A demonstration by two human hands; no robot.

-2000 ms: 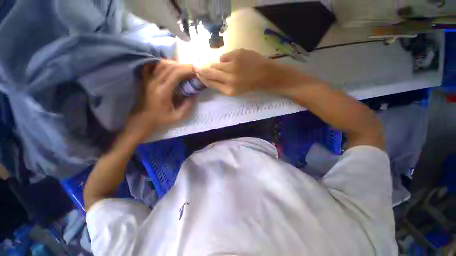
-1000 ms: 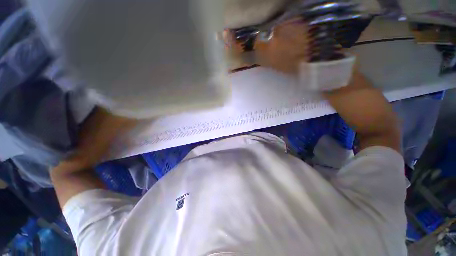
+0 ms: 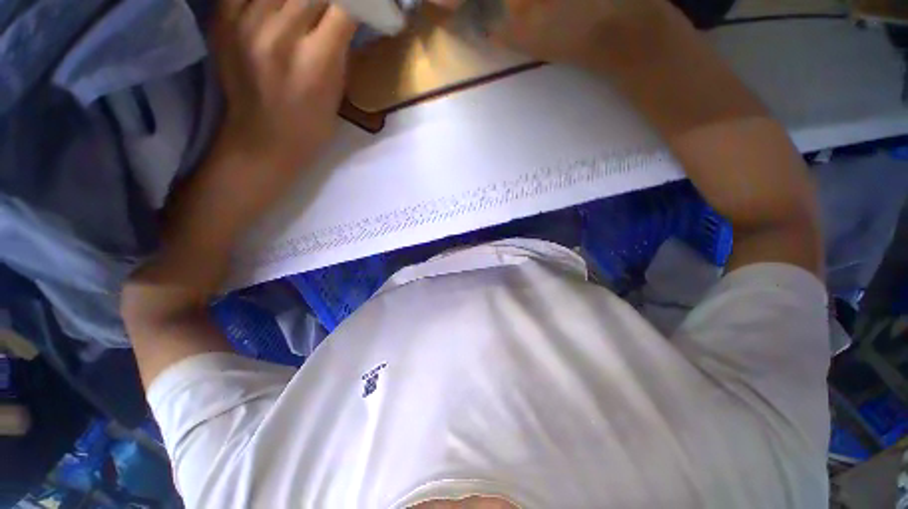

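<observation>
My left hand (image 3: 289,60) is near the top edge, left of the machine bed, with its fingertips cut off or hidden by the frame edge. My right hand (image 3: 543,25) is at the top edge, blurred and partly cut off, right of the lit area. What either hand touches cannot be made out. The tan machine bed (image 3: 428,75) with its dark outline lies between them. A bright metal or white machine part (image 3: 378,12) shows at the top. The grey-blue garment (image 3: 110,119) is bundled at the left, beside my left forearm.
The white table edge (image 3: 458,209) carries a printed scale. Blue slatted crates (image 3: 647,234) with grey cloth are under the table. More grey cloth (image 3: 866,219) hangs at the right. A dark object shows at the top right edge. Blue items lie at the lower left.
The large pale machine part that blocked the view is gone, and the view has shifted. The machine bed now shows. My left hand, hidden a second ago, is visible again. The right hand is higher in view.
</observation>
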